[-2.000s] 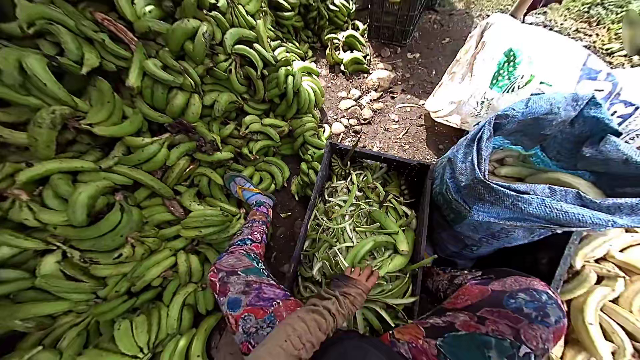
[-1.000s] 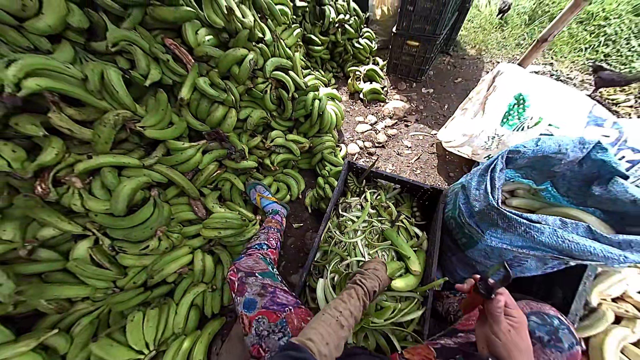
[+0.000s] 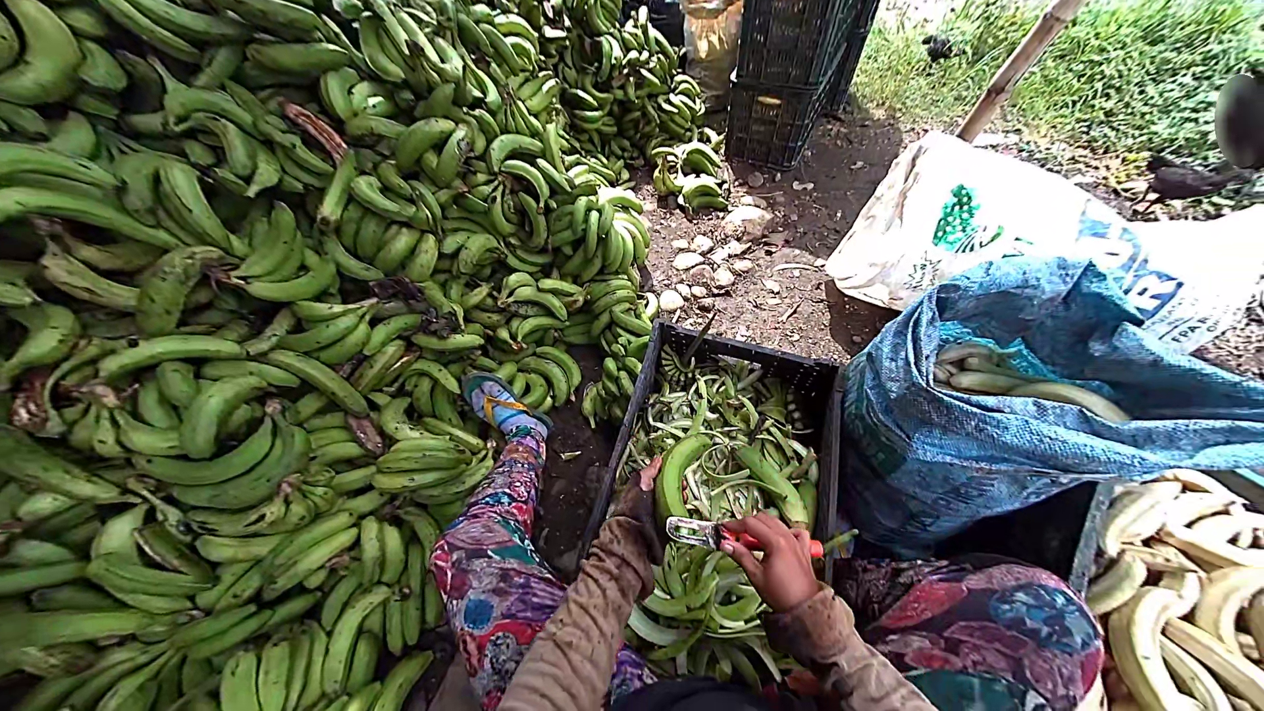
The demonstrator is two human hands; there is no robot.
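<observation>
My left hand (image 3: 642, 499) grips a green plantain (image 3: 675, 476) over a black plastic crate (image 3: 642, 380) of green peel strips (image 3: 726, 420). In my right hand (image 3: 778, 561) is a vegetable peeler (image 3: 696, 531) with a red-orange handle, its metal head close to the plantain's lower end. Another green plantain (image 3: 768, 479) lies on the peels to the right. The palm of my left hand is mostly hidden behind the forearm and the fruit.
Green plantains (image 3: 227, 415) are heaped along the left. A blue woven sack (image 3: 997, 434) with peeled plantains stands right of the crate. More peeled plantains (image 3: 1155, 632) lie lower right. Stacked black crates (image 3: 780, 79), stones (image 3: 746, 222) and a white sack (image 3: 948, 212) are farther off.
My right hand, with the peeler, has moved left from beside the blue sack to over the peel crate. My left hand now holds a plantain upright at the crate's left side.
</observation>
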